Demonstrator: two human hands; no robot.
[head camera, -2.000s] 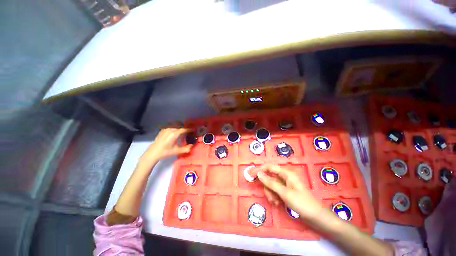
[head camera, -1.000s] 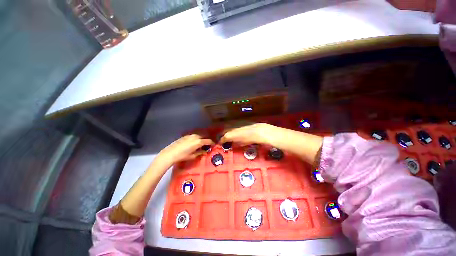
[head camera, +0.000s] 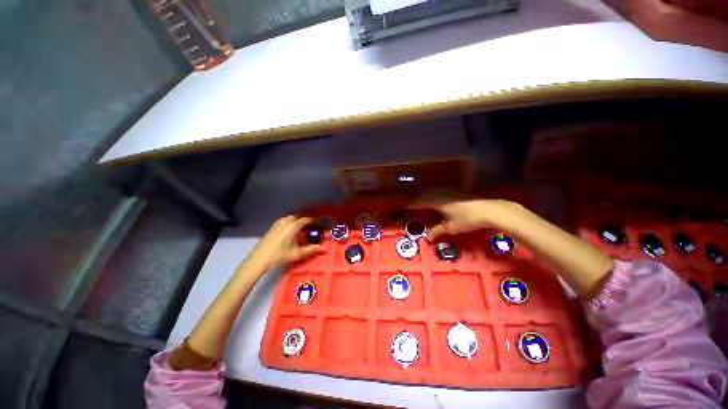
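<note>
A red compartment tray (head camera: 319, 303) holds several round watch units, some lit, some silver or dark. My left hand (head camera: 283, 244) is at the tray's upper left, fingertips around a dark unit (head camera: 314, 235). My right hand (head camera: 455, 217) is at the upper middle, fingertips at a dark-faced watch (head camera: 416, 229); its other fingers are dim in shadow. Between the hands two watches with purple-white screens (head camera: 371, 232) lie side by side. A lit watch (head camera: 398, 287) sits in a middle pocket, and a silver round part (head camera: 294, 342) at lower left.
A tan-fronted box with glowing digits (head camera: 375, 177) stands behind the tray. A white shelf with a tan edge (head camera: 279, 104) spans above, bearing a clear graduated container (head camera: 191, 36) and a grey frame (head camera: 431, 20). Another red tray (head camera: 638, 275) lies at right.
My right hand has moved right from beside my left hand to the dark-faced watch. The two watches between the hands now show purple-white screens; two seconds ago they were dark.
</note>
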